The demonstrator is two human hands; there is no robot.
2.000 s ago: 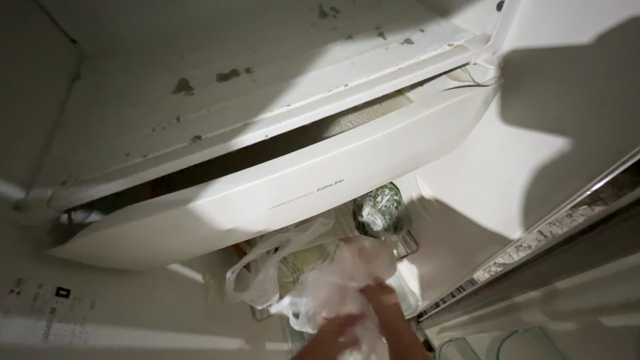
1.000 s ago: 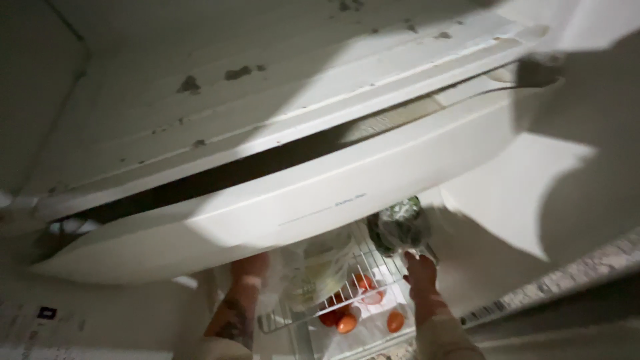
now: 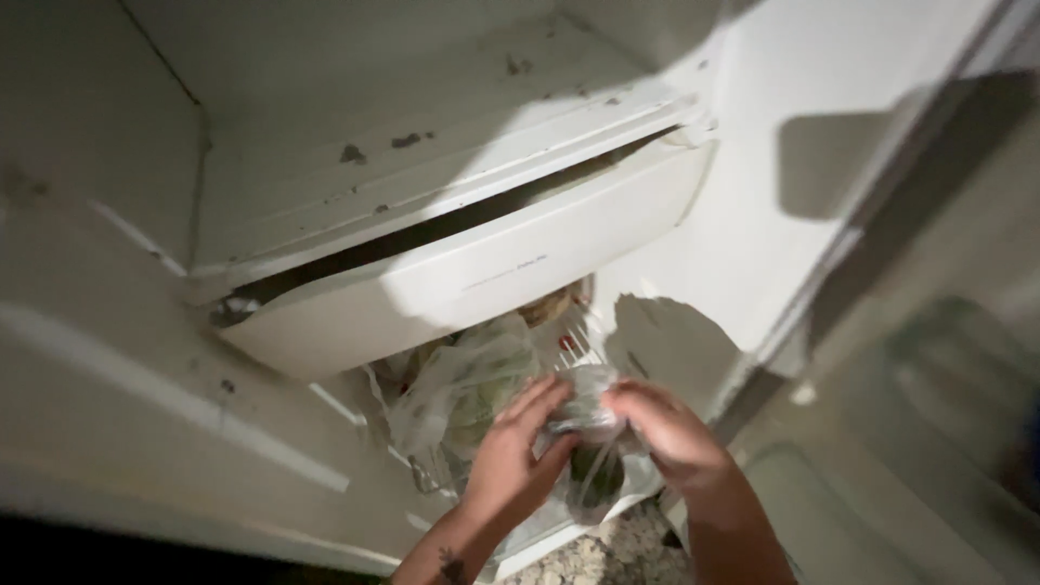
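My left hand and my right hand hold a clear plastic bag between them, with a dark green item in its lower part. The fingers of both hands are closed on the bag's upper part. To the left of the bag, a thin whitish plastic bag with something pale green inside rests on a white wire rack. A small red item shows by the rack's wires, and something brownish is behind it. The dark item's exact kind cannot be told.
Above the hands, a white drawer front or flap hangs tilted inside a refrigerator, under a compartment floor with dark worn spots. The refrigerator door's inner side is at the right. A speckled stone floor shows below.
My hands, apart at the rack one second ago, have come together on the bag with the dark green item. That bag was at the rack's right side then. The view has shifted.
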